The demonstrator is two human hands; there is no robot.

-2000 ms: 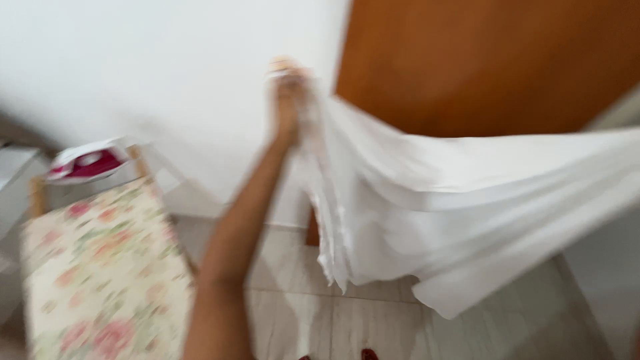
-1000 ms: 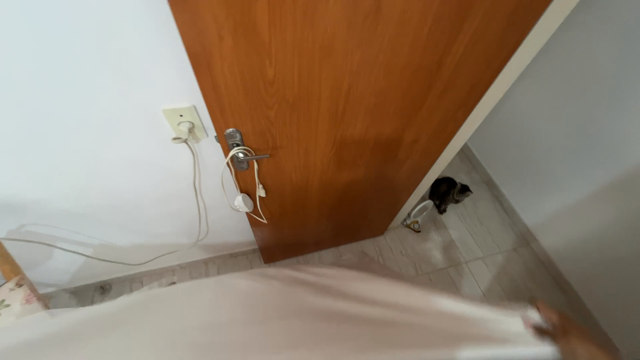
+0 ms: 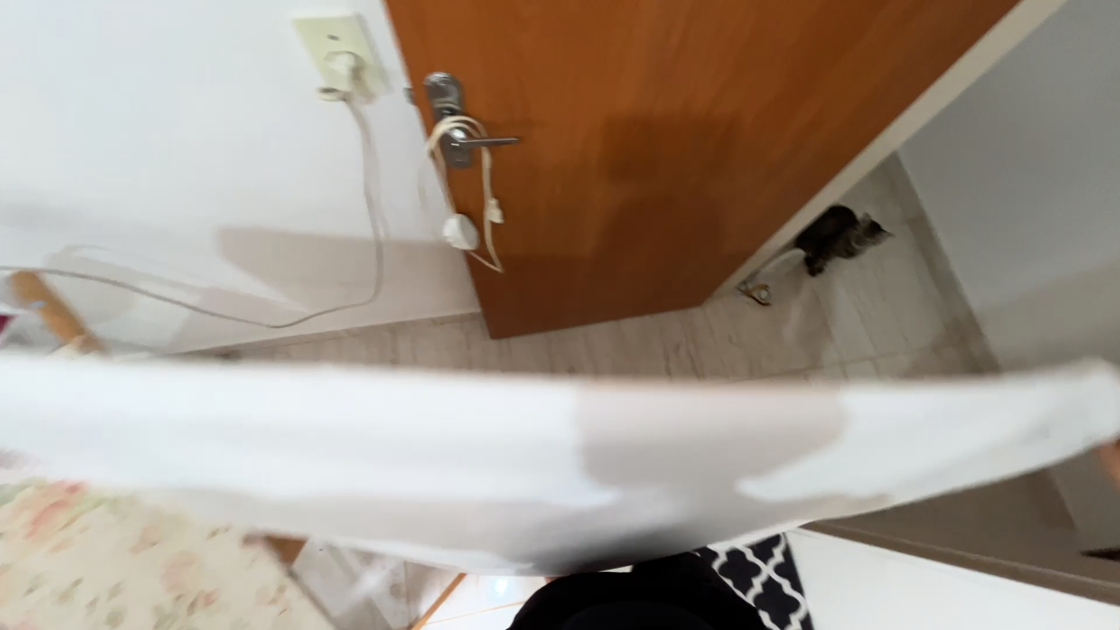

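A white cloth (image 3: 490, 455) is stretched across the whole width of the head view, blurred by motion, with its upper edge almost level. At the far right edge a small part of my right hand (image 3: 1111, 459) shows at the cloth's corner; the fingers are mostly cut off, and the cloth's corner is pulled out toward it. My left hand is outside the view, past the left edge where the cloth runs out of frame. Below the cloth at the lower left lies the floral cover of an ironing board (image 3: 131, 560).
A wooden door (image 3: 612, 157) has a looped white cable (image 3: 490, 210) on its handle. A cord runs from the wall outlet (image 3: 337, 52) toward the board. A cat (image 3: 836, 236) is on the tiled floor beyond the door. A black-and-white patterned mat (image 3: 770, 577) lies below.
Two seconds ago my raised arm held the cloth bunched and hanging; now it is spread wide across the view. The view has turned toward the door.
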